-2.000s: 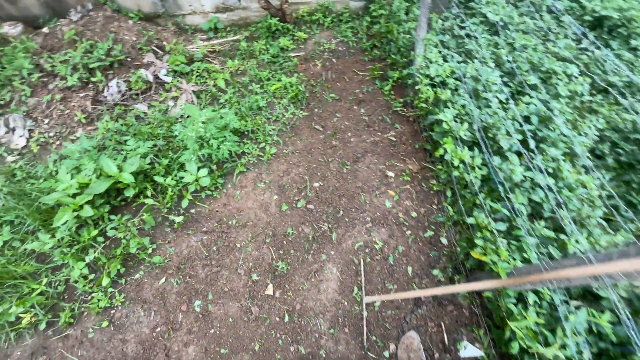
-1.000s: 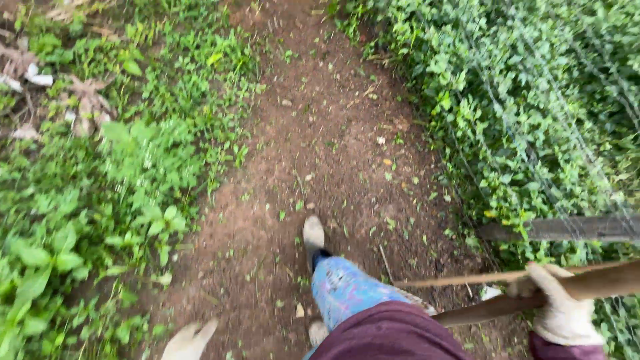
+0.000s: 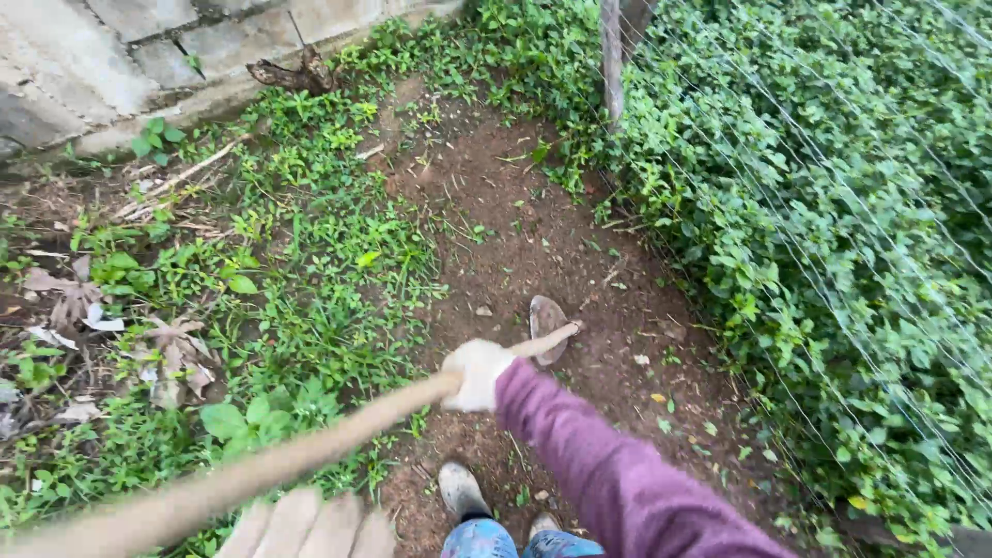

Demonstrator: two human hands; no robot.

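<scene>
My right hand [image 3: 479,375], in a pale glove with a purple sleeve behind it, grips the wooden handle [image 3: 310,446] of a hoe. The hoe's worn metal blade [image 3: 548,329] is at the handle's far end, over the bare soil just beyond this hand. My left hand [image 3: 310,527], gloved too and partly cut off by the bottom edge, has its fingers spread beneath the near part of the handle. Nothing shows in its grasp; its palm is out of view. The near end of the handle runs blurred out of the lower left corner.
A concrete block wall [image 3: 225,46] stands at the upper left. Low weeds [image 3: 310,232] and dry leaves [image 3: 178,349] border the dirt path [image 3: 496,232] on the left. A wire fence with a wooden post [image 3: 612,62] and dense plants [image 3: 852,194] lines its right. My boots [image 3: 461,490] are below.
One second ago a gloved hand held the wooden handle at the lower right; now the handle crosses to the lower left, with my right hand farther forward. The view has shifted toward the wall.
</scene>
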